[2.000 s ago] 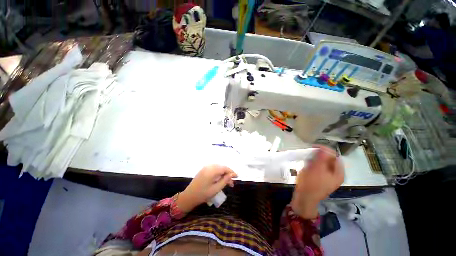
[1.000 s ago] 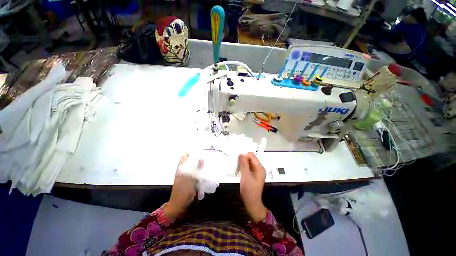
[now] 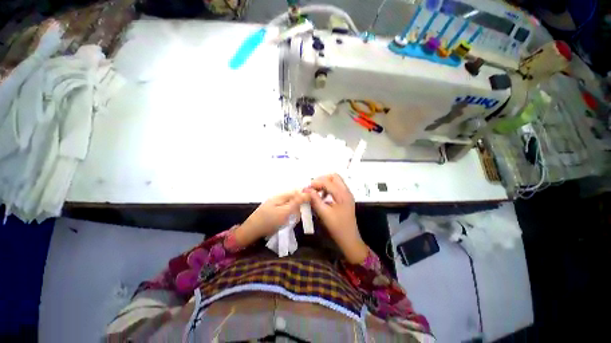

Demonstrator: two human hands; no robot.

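My left hand (image 3: pixel 273 216) and my right hand (image 3: pixel 335 204) meet at the fingertips in front of the table's near edge, above the apron. A short white fabric strip (image 3: pixel 307 220) hangs down between them, pinched at its top; which fingers bear it is hard to tell. A bunch of small white cut pieces (image 3: pixel 283 240) hangs below my left hand, held in it. White strips (image 3: pixel 328 149) lie in a pale pile by the needle area of the lockstitch machine (image 3: pixel 395 84). The strip's upper end is hidden by my fingers.
A tall layered stack of white panels (image 3: pixel 50 134) lies at the table's far left. Red-orange snips (image 3: pixel 366 121) and yellow-handled scissors (image 3: pixel 368 107) lie on the machine bed. A mobile phone (image 3: pixel 418 249) and crumpled white plastic (image 3: pixel 492 231) lie on the right board.
My hands were apart and have come together at the fingertips. The bunch stays with my left hand. The view has tilted down, so the table and machine sit higher in the picture.
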